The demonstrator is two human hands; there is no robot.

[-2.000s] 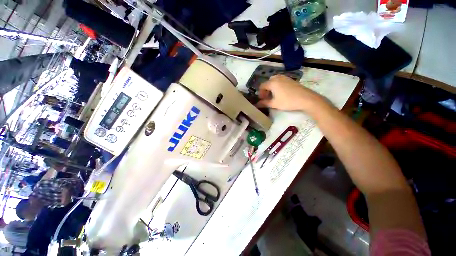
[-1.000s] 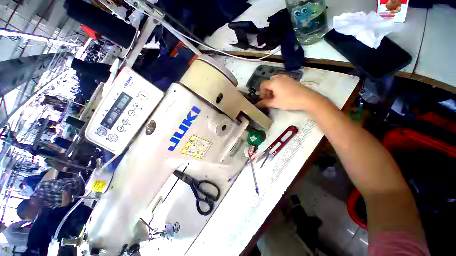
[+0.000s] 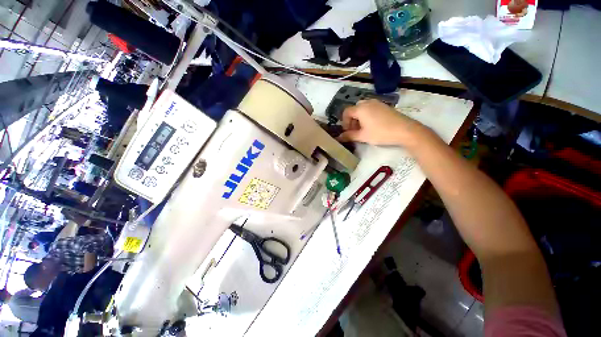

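My right hand (image 3: 374, 124) is at the dark parts tray (image 3: 349, 99) beside the right end of the cream JUKI sewing machine (image 3: 263, 164). Its fingers are bent down at the tray's near edge, and what the fingertips touch is hidden. My left hand is out of the picture. Black-handled shears (image 3: 267, 253) lie on the machine bed. Red thread snips (image 3: 372, 187) and a green-handled tool (image 3: 337, 182) with a thin shaft lie on the white table by the machine's right end.
A control panel (image 3: 158, 146) stands on the machine. Behind are a clear bottle (image 3: 405, 26), a black phone-like slab (image 3: 491, 76) with crumpled white paper (image 3: 478, 36), and dark cloth scraps (image 3: 329, 43). A red basket (image 3: 471, 276) is below right. A person (image 3: 66, 263) sits far left.
My right hand stays at the tray with almost no movement. The view has shifted very slightly. The tools on the table lie as before.
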